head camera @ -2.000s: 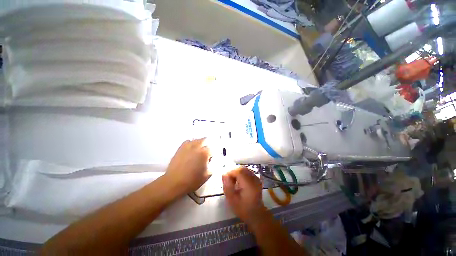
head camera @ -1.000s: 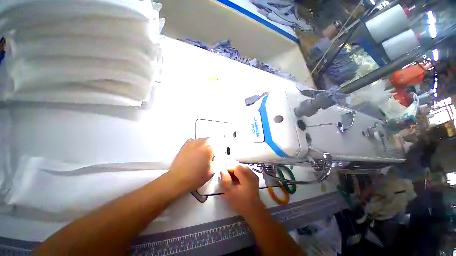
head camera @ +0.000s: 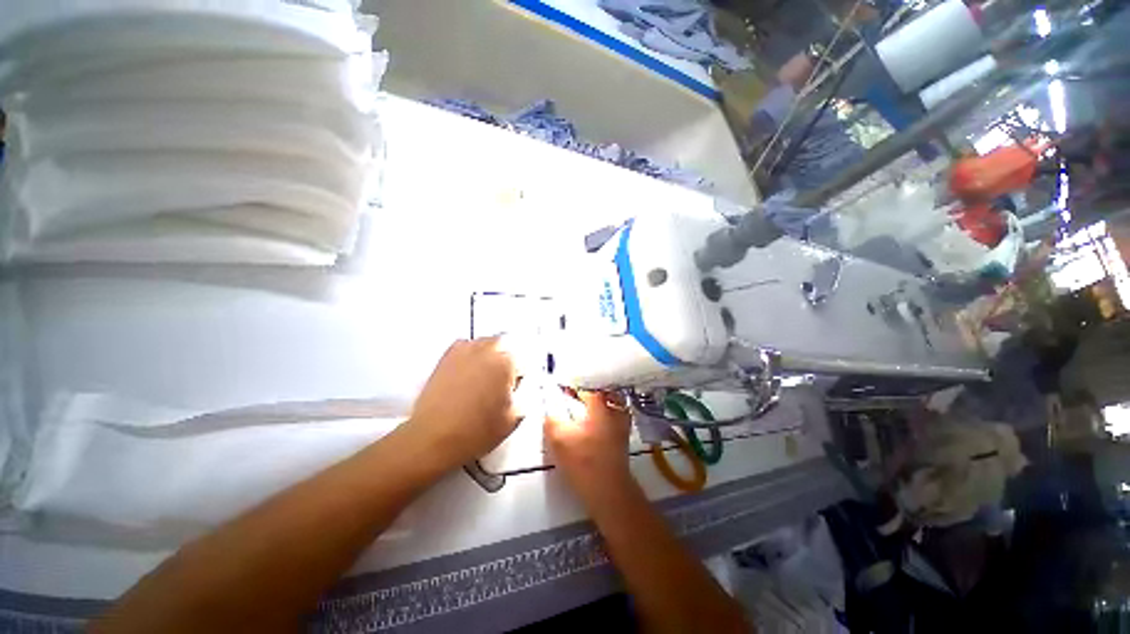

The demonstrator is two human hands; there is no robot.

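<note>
My left hand [head camera: 468,399] is curled, its fingertips left of the needle area. My right hand [head camera: 587,434] is just right of it, fingers bent and pinched under the left end of the sewing machine [head camera: 669,291]. Both hands hold a small white fabric piece [head camera: 533,403] between them; its edges are lost in glare. The needle and presser foot cannot be made out clearly. A tall stack of white pieces [head camera: 186,149] stands at the left rear. A flatter pile of white pieces [head camera: 223,458] lies at the left front.
Scissors with an orange handle loop [head camera: 678,461] and a green one lie right of my right hand. A measuring tape strip [head camera: 471,585] runs along the front edge. A cream trough [head camera: 595,93] and blue-grey scraps [head camera: 542,124] are behind. A grey rod [head camera: 855,161] slants above the machine.
The machine and scissors appear slightly further left in the view. My right hand has turned more upright and its fingers are now closer under the machine head. My left hand has barely moved.
</note>
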